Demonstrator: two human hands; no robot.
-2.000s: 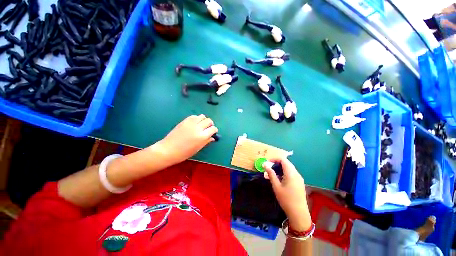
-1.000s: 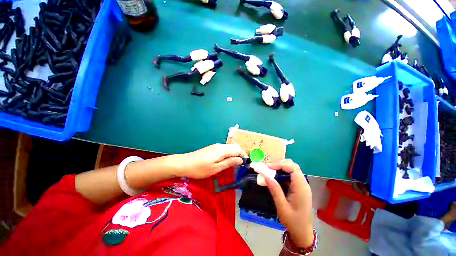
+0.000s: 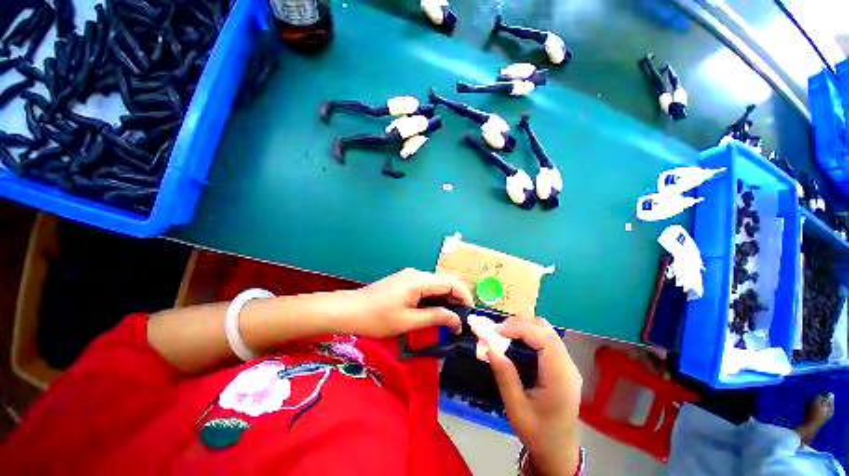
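My right hand point(image 3: 540, 376) holds a white-and-black figure body point(image 3: 488, 337) at its fingertips, just past the bench's front edge. My left hand point(image 3: 410, 302) pinches a small black part point(image 3: 445, 302) against the body's upper left side. A black leg sticks out to the left below my left fingers. The green cap point(image 3: 489, 290) lies on the cardboard pad point(image 3: 531, 279) just beyond my hands. Part-assembled figures point(image 3: 410, 125) with black legs lie on the green bench beyond. A short dark part point(image 3: 393, 171) lies near them.
A blue bin point(image 3: 191, 139) heaped with black legs stands at left, with a brown bottle point(image 3: 303, 23) beside it. White pointed bottles point(image 3: 666, 204) lie by the blue bins point(image 3: 698, 316) at right. A red stool point(image 3: 633, 395) and a person's light-blue clothing point(image 3: 726, 444) show at lower right.
Two seconds ago my left hand was over the bench and my right hand at the green cap. Both have come together on the body in front of the bench edge.
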